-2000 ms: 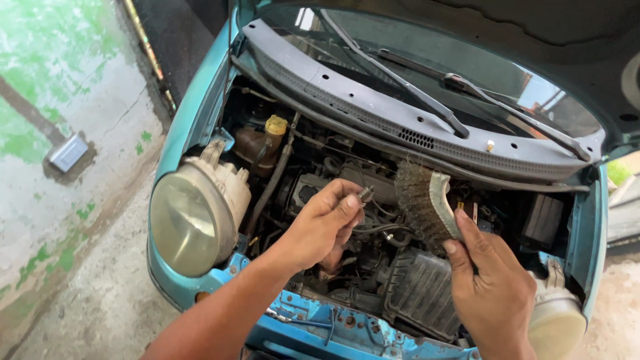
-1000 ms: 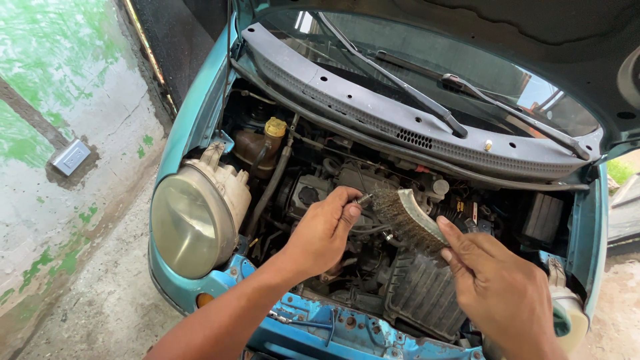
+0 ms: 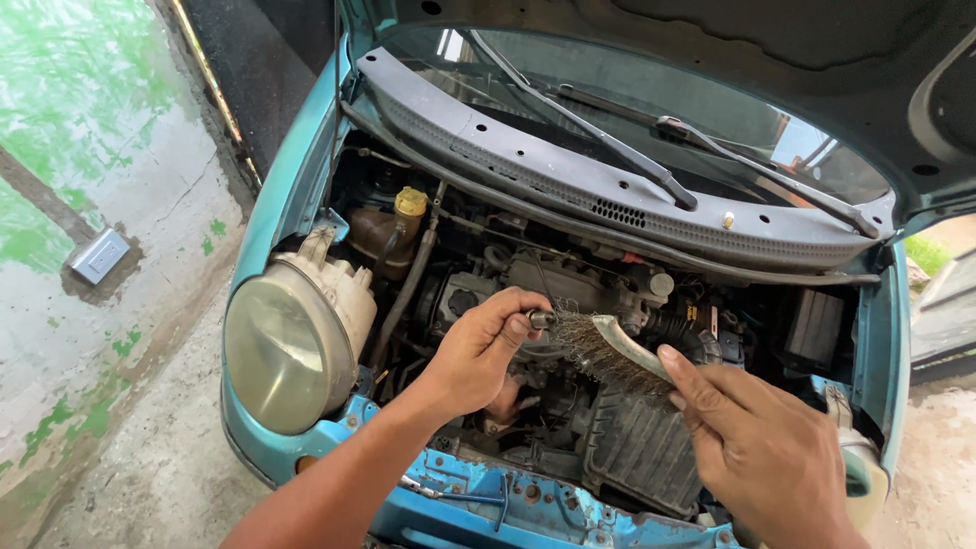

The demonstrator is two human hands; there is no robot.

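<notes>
Above the engine, my left hand (image 3: 484,351) pinches a small metal part, likely a spark plug (image 3: 541,319), between thumb and fingers. My right hand (image 3: 751,435) grips the end of a curved wire brush (image 3: 621,351). The tips of its worn, splayed bristles touch or nearly touch the small part's end. Below both hands lie the car engine (image 3: 545,278) and a black ribbed plastic box (image 3: 644,450). Much of the small part is hidden by my left fingers.
A yellow-capped reservoir (image 3: 410,202) and a cloudy headlight (image 3: 290,347) are at the left. The blue front crossmember (image 3: 534,488) runs along the near side. The raised hood (image 3: 762,38) hangs above the wipers. A painted wall (image 3: 99,137) with an outlet stands at the left.
The brush has moved left from beside the small part to its end, and its angle has changed. My left hand has stayed nearly in place, holding the part.
</notes>
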